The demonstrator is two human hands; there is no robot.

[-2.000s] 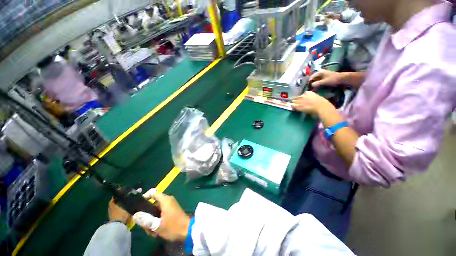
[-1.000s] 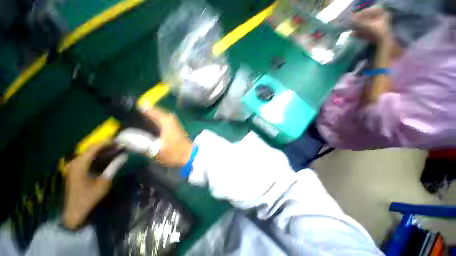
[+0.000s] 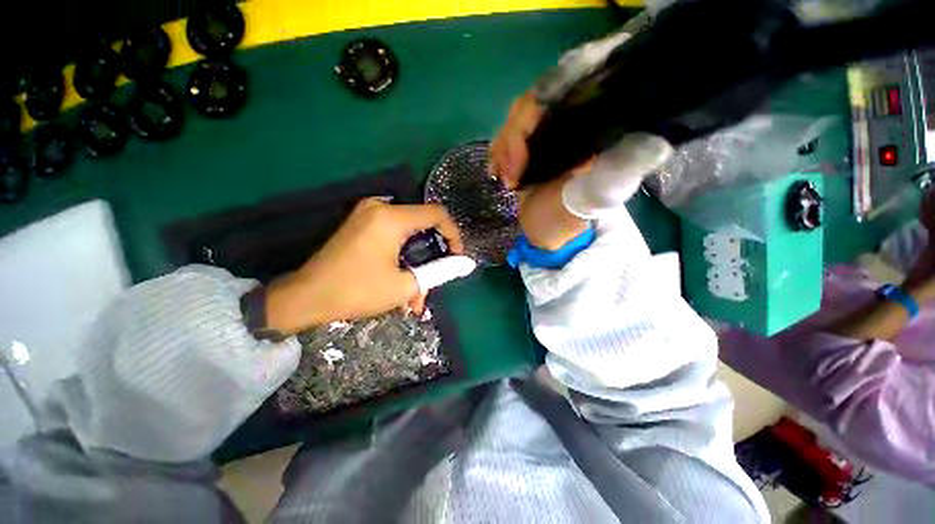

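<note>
My left hand [image 3: 354, 256], with a white cot on the thumb, holds a small round black unit [image 3: 423, 248] over the parts tray [image 3: 443, 343]. My right hand [image 3: 559, 194], with white cots and a blue wrist band, is shut on the thick black electric screwdriver [image 3: 656, 87]. The screwdriver's tip end points down over the round screw dish [image 3: 466, 194]; the tip itself is hard to make out. Silver metal pieces [image 3: 354, 363] fill the tray's near section. The left hand covers part of the tray.
Black units [image 3: 215, 87] lie in two rows at the upper left, and one more [image 3: 366, 68] lies apart. White flat sheets [image 3: 56, 297] lie left. A teal box [image 3: 759, 256] with a black unit on top and a clear bag [image 3: 718, 164] are right, near a neighbour's sleeve [image 3: 871, 379].
The view has swung down and left to the tray and dish. My hands have moved apart: the left holds the unit over the tray, the right has the screwdriver at the dish.
</note>
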